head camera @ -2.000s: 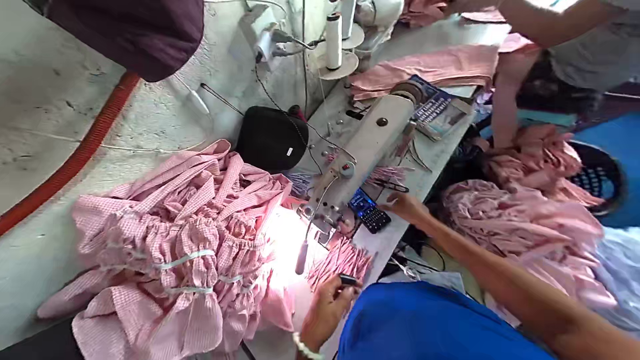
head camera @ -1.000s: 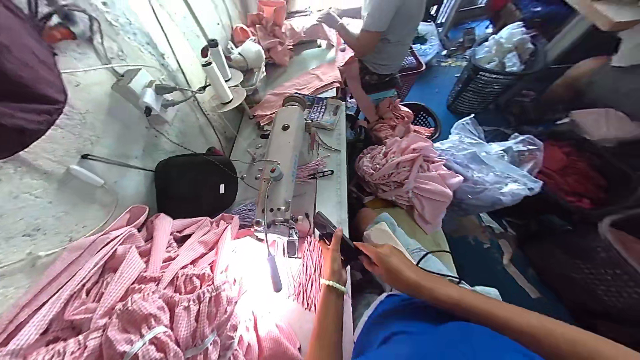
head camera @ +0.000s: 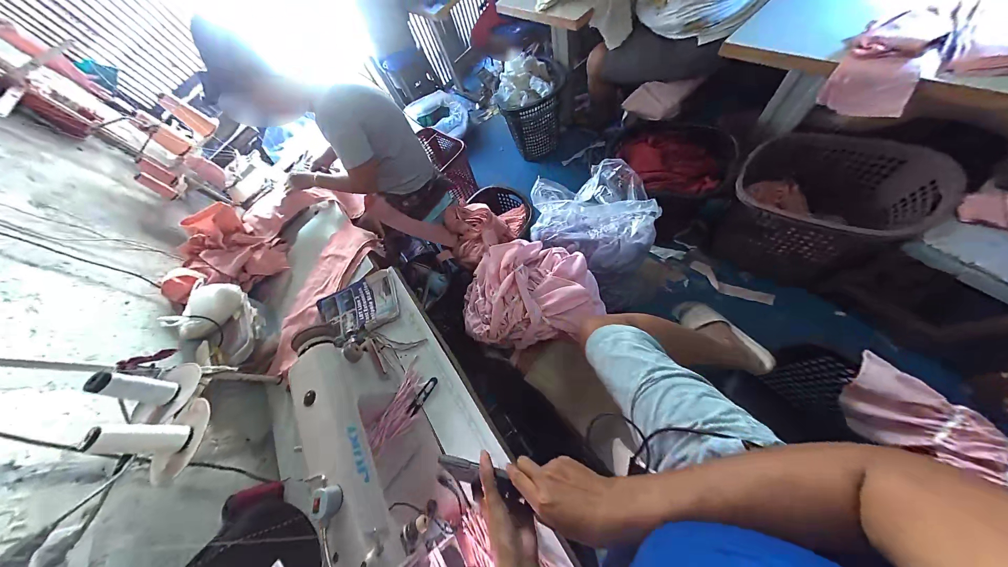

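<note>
My left hand [head camera: 508, 516] is at the bottom centre with a dark, flat phone [head camera: 461, 468] in its grip. My right hand [head camera: 561, 498] comes in from the right, its fingers closed on the phone's near edge; its screen cannot be seen. Just left of both hands stands a white Juki sewing machine [head camera: 339, 441]. Pink strips of cloth [head camera: 475, 535] lie under and beside my left hand. Black thread snips [head camera: 423, 395] rest on the table beyond the hands, next to a bundle of pink ties [head camera: 394, 409].
White thread cones [head camera: 138, 439] stand at left. A printed booklet [head camera: 361, 303] and pink cloth [head camera: 327, 272] lie farther up the table [head camera: 441, 370]. Gathered pink fabric [head camera: 531, 295], a plastic bag [head camera: 598, 213] and a large basket [head camera: 850, 189] are at right. Another person works beyond.
Two seconds ago the phone lay on the table by the machine; now it is in my hands. The view has swung far to the right, up the room.
</note>
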